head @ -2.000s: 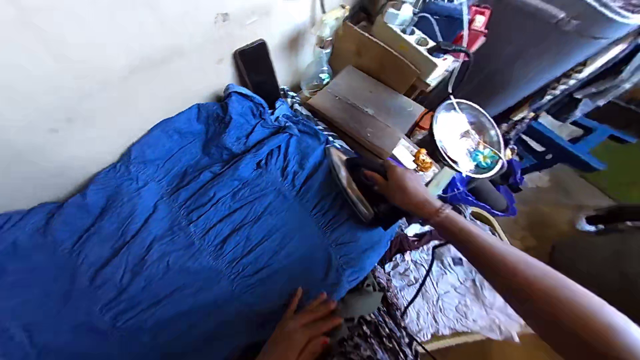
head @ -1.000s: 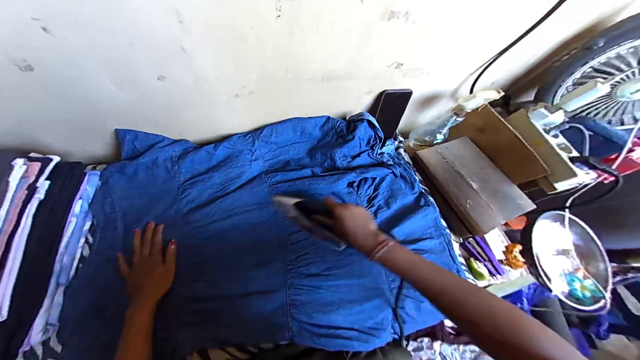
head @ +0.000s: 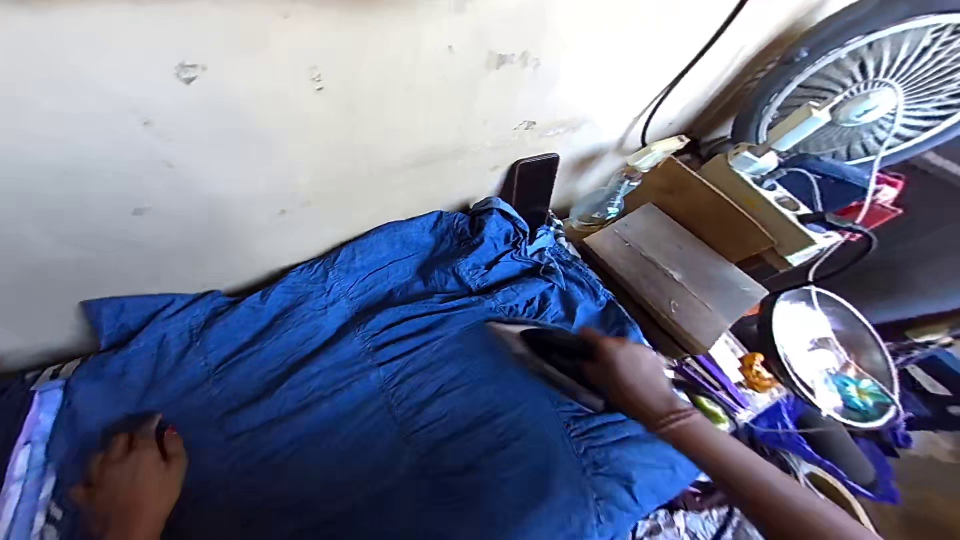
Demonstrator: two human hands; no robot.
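A blue gathered cotton garment (head: 360,375) lies spread over the ironing surface, smoother in its middle and wrinkled along the gathered seams. My right hand (head: 626,375) grips the dark handle of an electric iron (head: 544,360), whose soleplate rests on or just over the cloth at the right; blur hides the exact contact. At the lower left, my left hand (head: 135,476) is on or just above the garment, blurred, fingers bent and holding nothing that shows. Red nail polish shows on one finger.
A smartphone (head: 532,187) leans on the wall behind the garment. At right are a clear spray bottle (head: 600,202), a flat cardboard box (head: 675,274), a power extension block (head: 787,202), a round metal bowl (head: 832,360) and a spoked wheel (head: 862,105). Folded cloth (head: 30,450) lies far left.
The iron, held in my right hand throughout, has moved right across the garment since one second ago. My left hand has gone from fingers spread flat to bent. The view has swung noticeably.
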